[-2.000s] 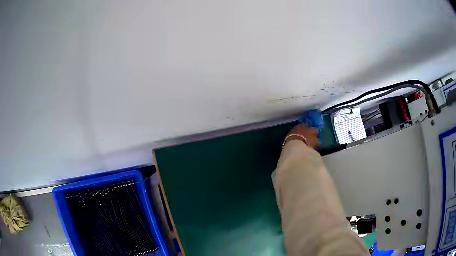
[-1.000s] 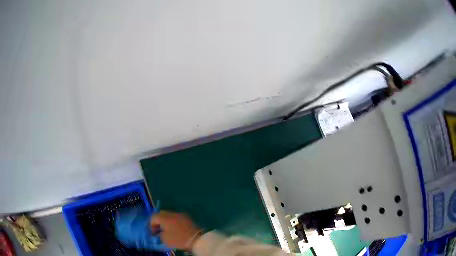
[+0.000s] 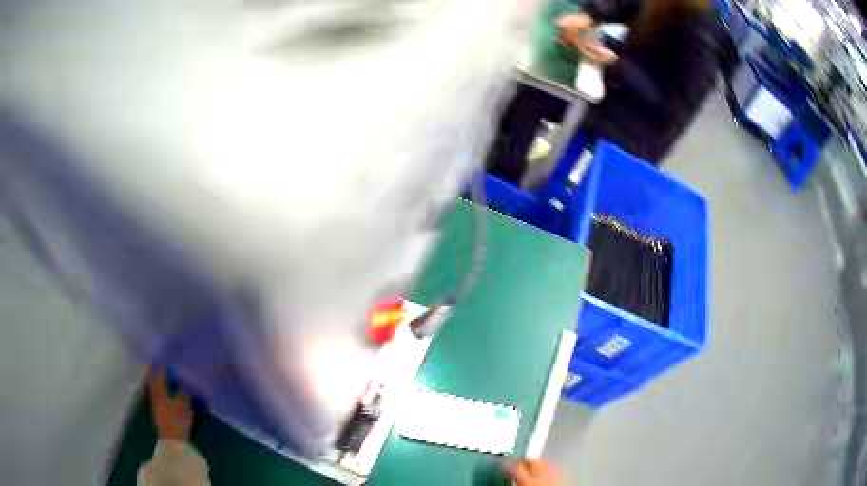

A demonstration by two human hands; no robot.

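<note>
My left hand (image 3: 171, 410) is at the lower left, beside the blurred white crimping machine (image 3: 314, 190). A small dark item shows by its fingers; I cannot tell if it is held. My right hand (image 3: 534, 472) is cut off by the bottom edge, at the lower end of a narrow white strip (image 3: 551, 394) along the mat's right side. I cannot tell if it grips the strip. A bright white slab, likely the smartphone (image 3: 461, 422), lies on the green mat (image 3: 513, 275). The crimping applicator (image 3: 359, 425) is under the machine.
A blue bin (image 3: 689, 256) with black terminated wires (image 3: 627, 271) stands right of the table, on another blue bin. A person in dark clothing (image 3: 656, 76) is at a green-topped bench above. A red light (image 3: 385, 321) glows on the machine. More blue containers stand at the far upper right.
The view has swung right, from the wall and left bin to the machine's right side. The hand with the blue item has left the left bin; that item is no longer clearly visible. My right hand now shows.
</note>
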